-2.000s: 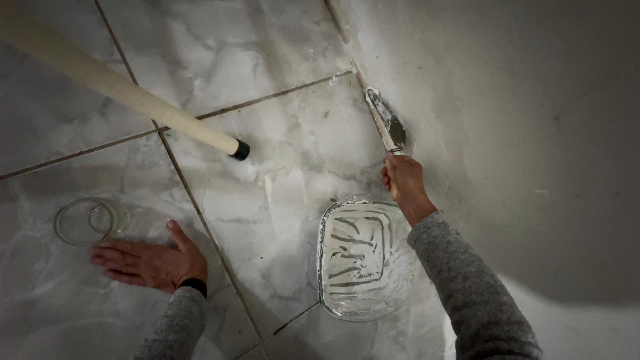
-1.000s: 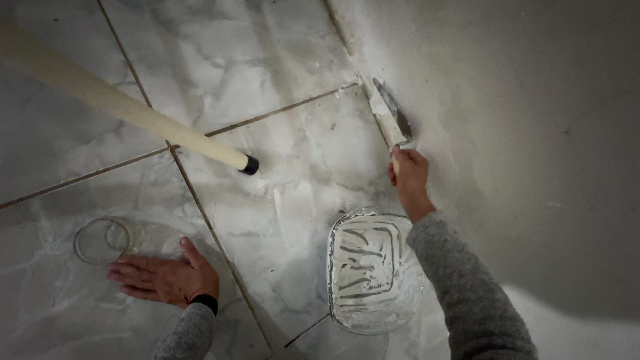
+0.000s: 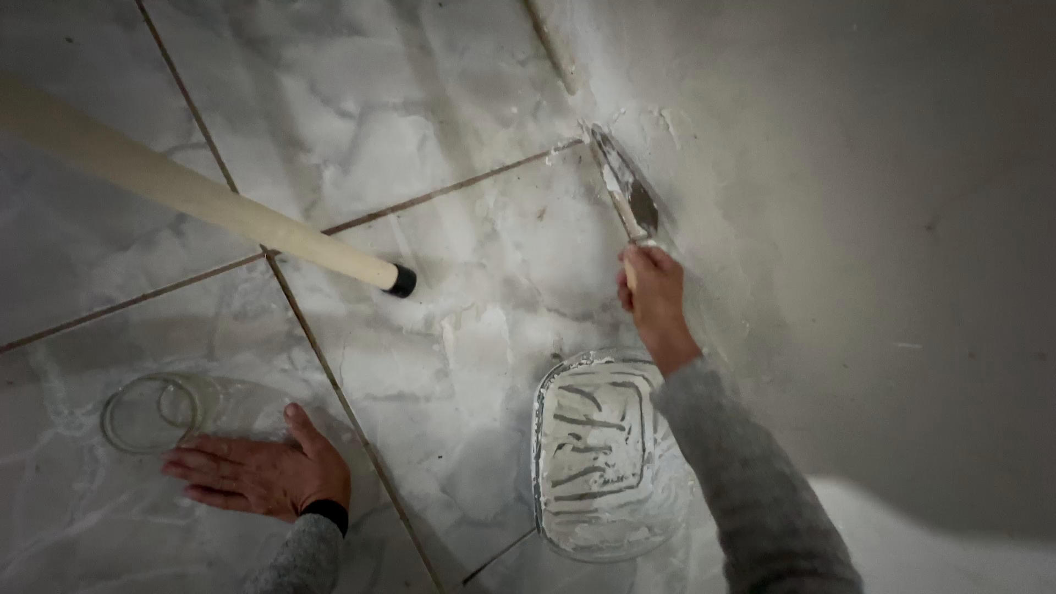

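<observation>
My right hand [image 3: 656,301] is closed around the handle of a pointed trowel [image 3: 631,188]. White paste coats part of its blade, which lies along the joint where the tiled floor meets the wall, its tip by the end of a tile seam. Palm up and fingers spread, my left hand [image 3: 268,470] holds nothing, its fingertips beside a round clear glass jar [image 3: 147,415]. Below my right hand a clear rectangular tray [image 3: 598,454], smeared with white paste, sits on the floor, partly behind my right forearm.
A pale pole [image 3: 272,231] with a black end cap slants in from the upper left over the marbled floor tiles [image 3: 462,330]. Dark seams run between the tiles. A grey wall [image 3: 866,247] rises along the right side, with white smears near its base.
The trowel, still in my right hand, has shifted slightly and its blade has changed its tilt along the floor-wall joint. My left hand remains spread beside the jar.
</observation>
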